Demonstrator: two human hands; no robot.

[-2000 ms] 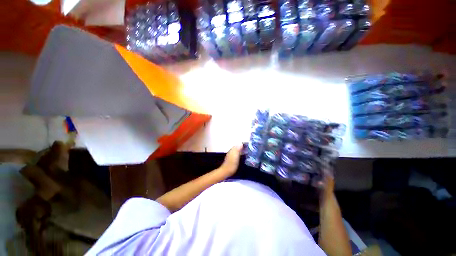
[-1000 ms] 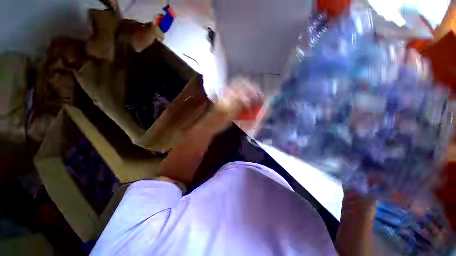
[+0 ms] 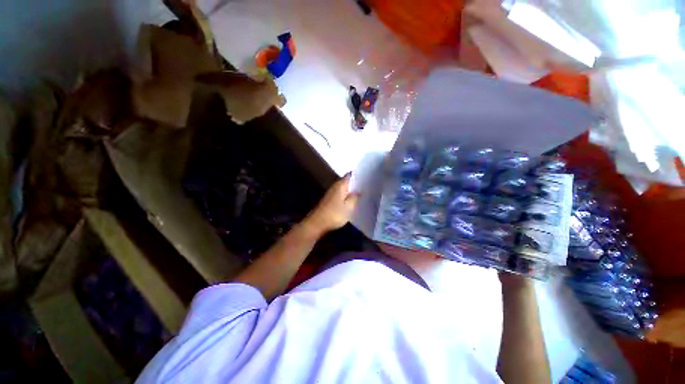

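A filled blister tray [image 3: 469,206] of dark, shiny wrapped units is tilted over the open display box [image 3: 488,112], whose grey inside shows behind it. A pale printed strip shows at the tray's right side. My right hand [image 3: 518,279] holds the tray from below at its near right; its fingers are mostly hidden under it. My left hand [image 3: 333,204] is at the outer edge of the box's pale left flap [image 3: 368,187]. Its fingers are partly hidden, so a grip on the flap cannot be made out.
Brown cartons [image 3: 146,217] with dark goods stand open at left. On the white table lie a blue and orange tape roll or dispenser [image 3: 276,56], a small dark device with cable [image 3: 363,105] and a thin cord [image 3: 317,134]. More filled trays [image 3: 608,255] and white sheets [image 3: 638,112] are at right.
My view has swung left towards the cartons. The tray, earlier held in front of me between both hands, is now over the open box. My left hand has left the tray for the box flap.
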